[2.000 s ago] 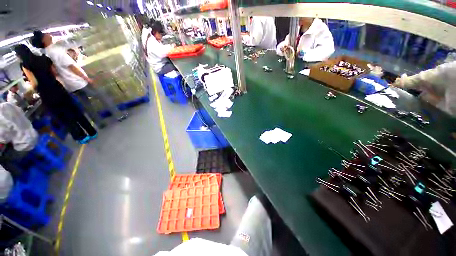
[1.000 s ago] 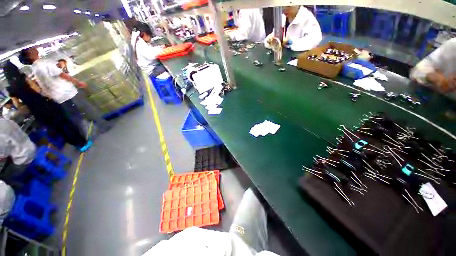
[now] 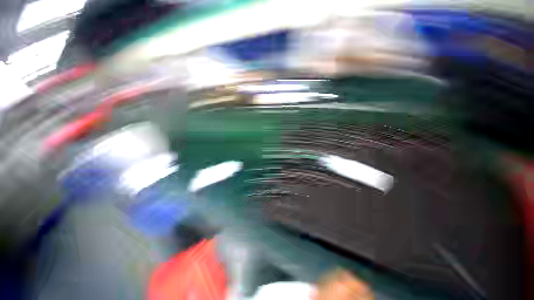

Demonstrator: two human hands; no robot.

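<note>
The whole view is strongly blurred. The black tray [image 3: 375,217] lies on the green bench, right of centre. Leaded components [image 3: 375,137] show only as dark and pale streaks across its far part. A white slip [image 3: 360,172] lies over the tray. A skin-coloured blur beside a white sleeve at the bottom edge looks like my left hand [image 3: 345,287]; it is cut off, and its fingers cannot be made out. My right hand is not in view.
White papers [image 3: 216,174] lie on the green bench [image 3: 228,137] left of the tray. A blue bin [image 3: 155,214] and an orange-red tray [image 3: 190,275] are at lower left. A blurred person in white [image 3: 357,50] is across the bench. A red edge shows at far right.
The view has swung quickly to the right and blurred. The black tray now lies nearer the middle. A skin-coloured shape has appeared at the bottom edge.
</note>
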